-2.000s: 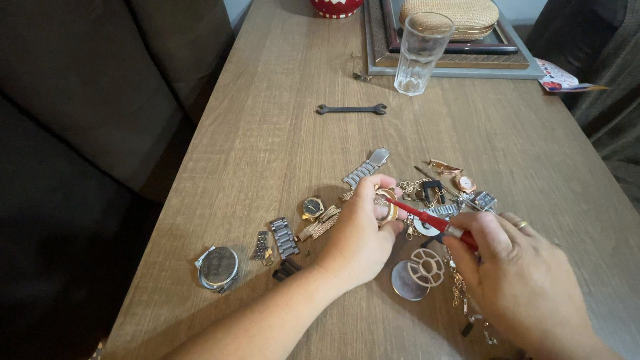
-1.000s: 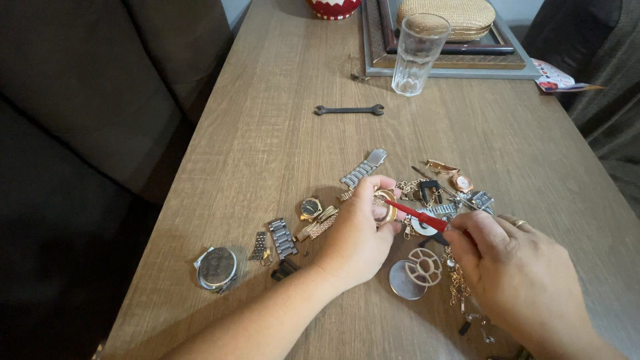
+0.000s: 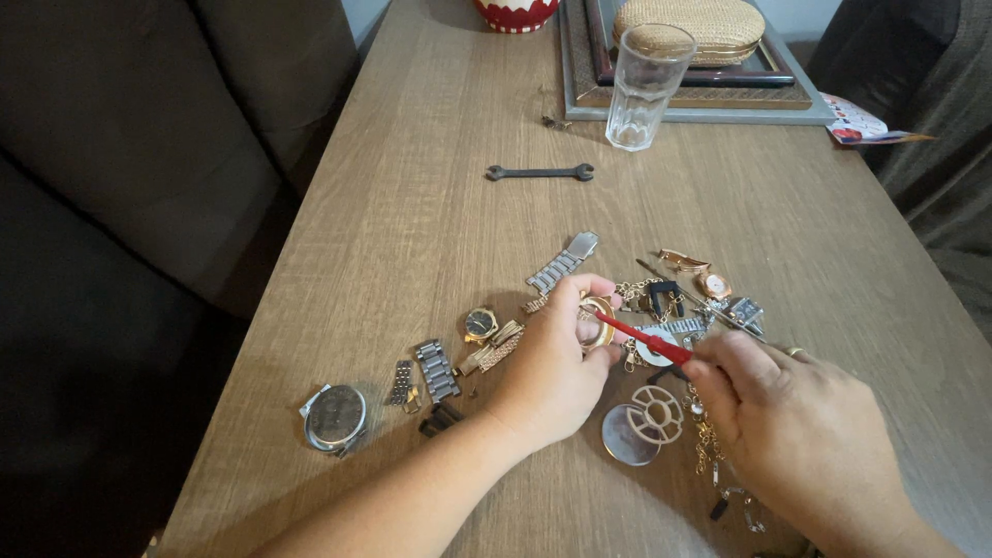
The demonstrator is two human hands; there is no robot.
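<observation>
My left hand grips a gold-coloured watch case ring, tilted up off the wooden table. In my right hand is a red-shafted screwdriver, its tip at the inner edge of the ring. Near my hands lie a clear round disc, a pale spoked ring and a white disc partly under the screwdriver. Left of my left hand are a gold watch with a dark dial, metal watch band pieces and a large round watch case. The screwdriver's handle is mostly hidden in my palm.
An open-ended wrench lies farther back, before a drinking glass. Stacked frames bear a woven case. Chains, a rose-gold watch and a silver watch band lie around my hands. Dark chairs stand at both sides.
</observation>
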